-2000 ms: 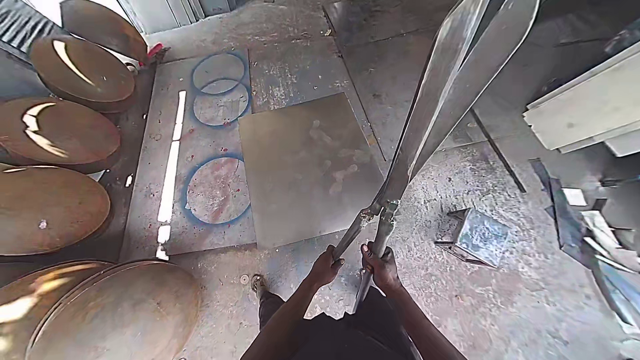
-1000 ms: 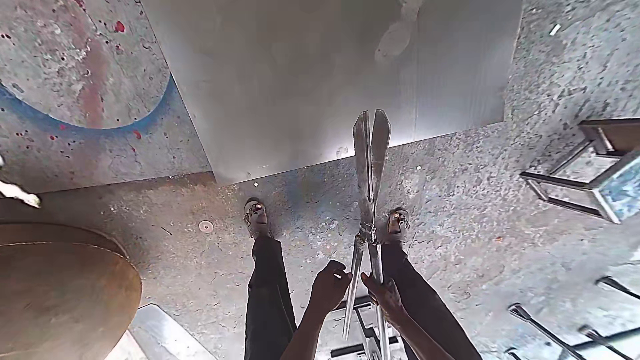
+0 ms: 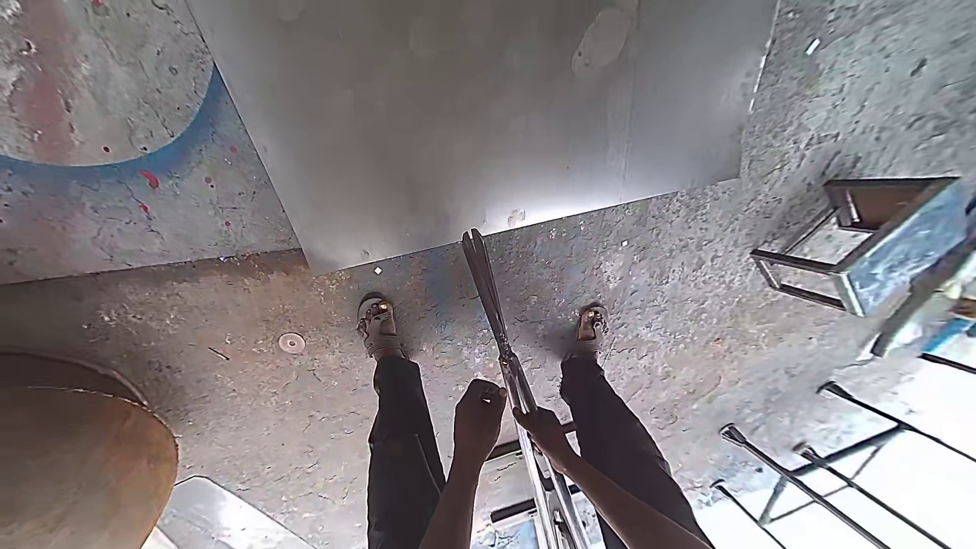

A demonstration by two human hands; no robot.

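Observation:
Long metal hand shears point away from me between my feet, their tips at the near edge of a large sheet of metal on the floor. The blades lie close together. My right hand is closed around a handle below the pivot. Beside the other handle is my left hand, its fingers curled; whether it grips that handle is hard to tell. The lower handles run down out of view between my legs.
A small metal-framed stool lies at the right, with thin metal legs below it. Round brown metal discs are at the lower left. A blue painted arc marks the upper-left surface. A washer-like disc lies near my left foot.
The shears were raised with blades apart two seconds ago; they have come down and their blades have closed together. The view has tilted down strongly.

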